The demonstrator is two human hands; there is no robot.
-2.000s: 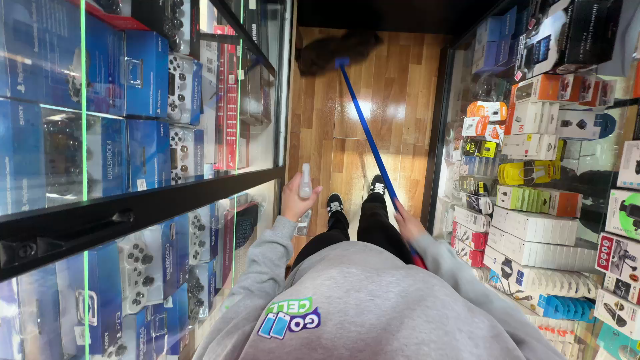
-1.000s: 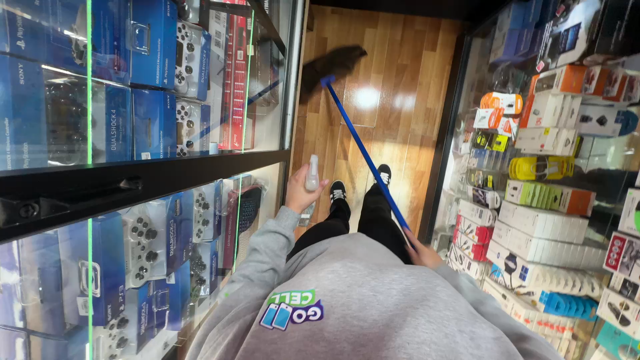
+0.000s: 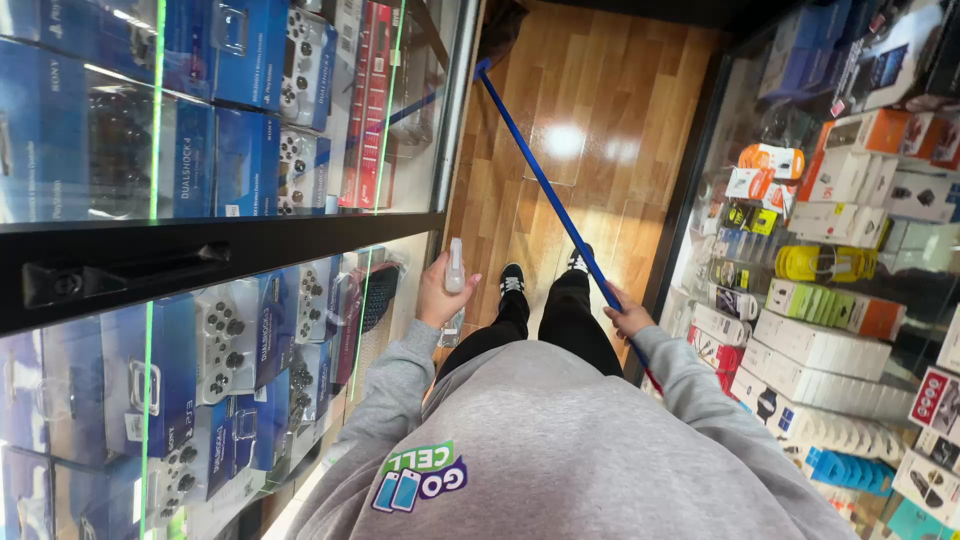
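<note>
My left hand (image 3: 441, 294) is closed around the neck of a clear spray bottle (image 3: 454, 271), held beside the glass case on the left. My right hand (image 3: 628, 311) grips the blue handle of a broom (image 3: 551, 196) near its upper end, by my right hip. The handle slants away to the upper left, down to the floor. Its dark bristle head (image 3: 501, 28) lies against the foot of the left case, partly cut off by the case edge and blurred.
A glass case with a black frame (image 3: 337, 238) stands close on the left, holding boxed game controllers (image 3: 244, 161). Along the right runs another glass case with boxed phone accessories (image 3: 821, 337). Between them lies a narrow wooden floor (image 3: 607, 97), with my shoes (image 3: 513, 279) on it.
The broom head has moved left, from the middle of the aisle floor to the foot of the left case. Both hands keep their holds.
</note>
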